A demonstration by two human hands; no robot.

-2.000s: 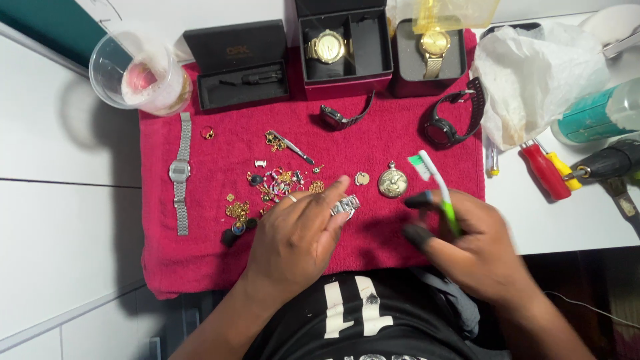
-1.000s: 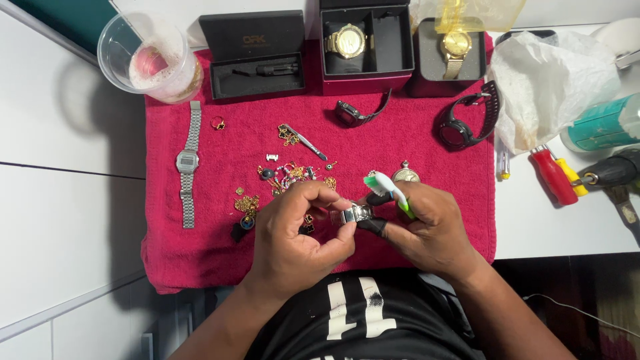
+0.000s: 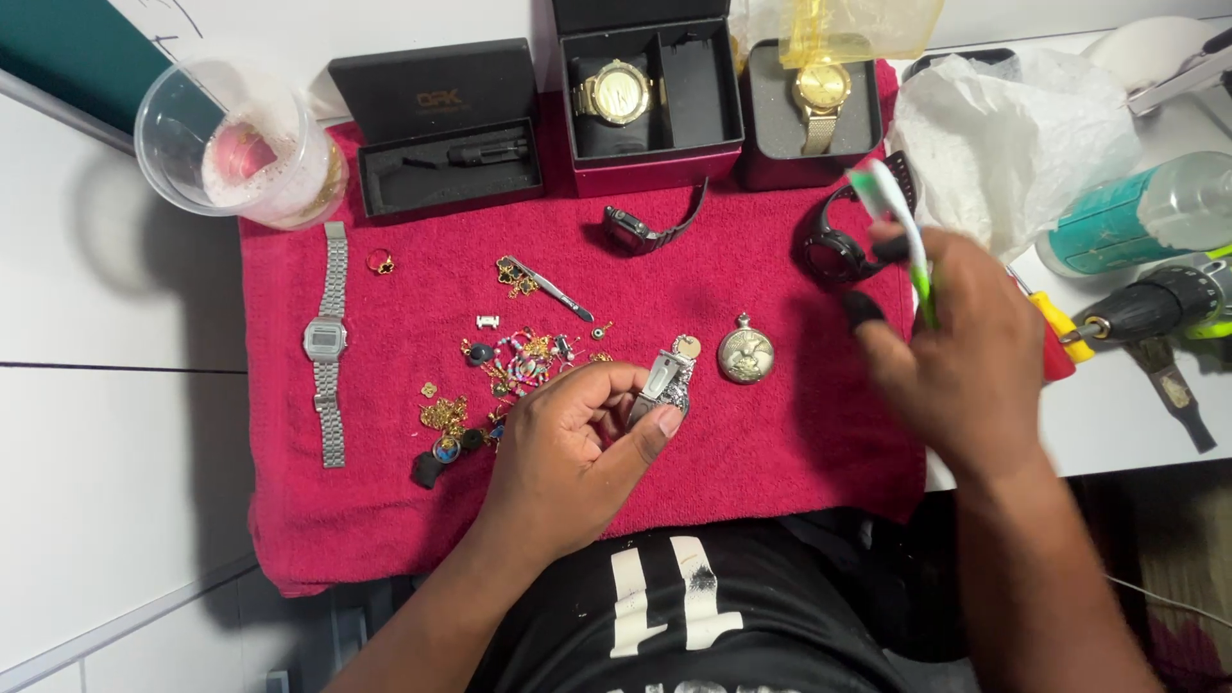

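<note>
My left hand [image 3: 587,443] pinches a silver-coloured metal watch band with its clasp [image 3: 662,377] between thumb and fingers, over the red towel [image 3: 751,462]. A silver chain and a small round disc lie just beyond it. My right hand [image 3: 962,356], slightly blurred and raised at the right, holds a green and white toothbrush [image 3: 900,217], bristles toward the far side. Black coverings are on two of its fingertips. A pocket watch [image 3: 746,353] lies between the hands. Left of my left hand is a pile of beaded and gold-coloured jewellery [image 3: 525,361], with tweezers [image 3: 551,288] beyond it.
A silver digital watch [image 3: 325,339] and a cup of foamy liquid [image 3: 245,154] are at the left. Boxed gold-coloured watches [image 3: 617,93] stand at the back, near two black watches [image 3: 835,252]. Right are a bottle [image 3: 1136,217], a drill [image 3: 1155,306] and screwdrivers [image 3: 1064,327].
My right hand has moved away from the left, to the right and toward the back, with the toothbrush. The pocket watch, partly hidden a second ago, is in full view.
</note>
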